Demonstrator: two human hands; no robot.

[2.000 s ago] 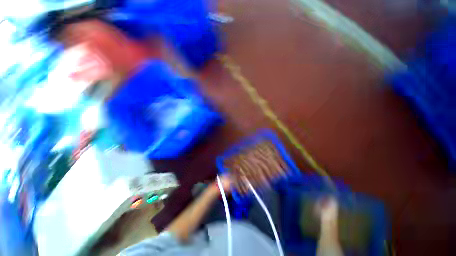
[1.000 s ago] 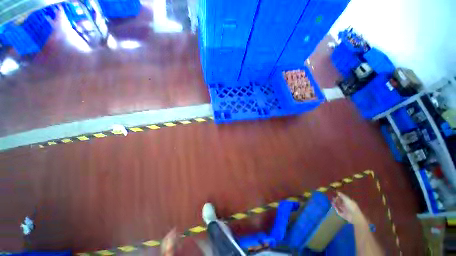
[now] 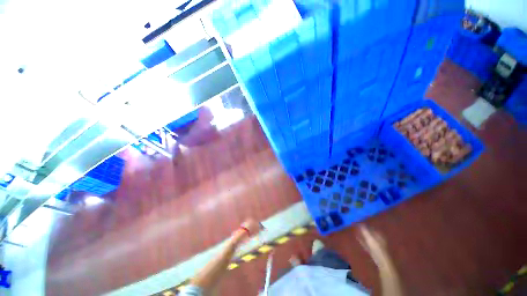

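My left hand (image 3: 249, 227), with a red band at the wrist, is in front of me at the lower middle, over the floor. My right hand (image 3: 370, 236) is blurred, low and right of the middle, near the front edge of a blue pallet (image 3: 352, 196). I see nothing held in either hand, but blur hides the fingers. A blue crate (image 3: 475, 151) filled with pinkish-brown moulded parts (image 3: 433, 139) sits on the right part of the pallet.
Tall stacks of blue crates (image 3: 364, 75) stand at the back of the pallet. Yellow-black tape (image 3: 260, 250) and a pale strip (image 3: 277, 224) cross the red floor (image 3: 225, 173). More blue containers (image 3: 474, 49) stand at the upper right.
The view has moved close to the pallet and stacked crates. The blue crates by my feet have left view. Both arms now reach forward; earlier, my left hand held the rim area of a parts-filled crate.
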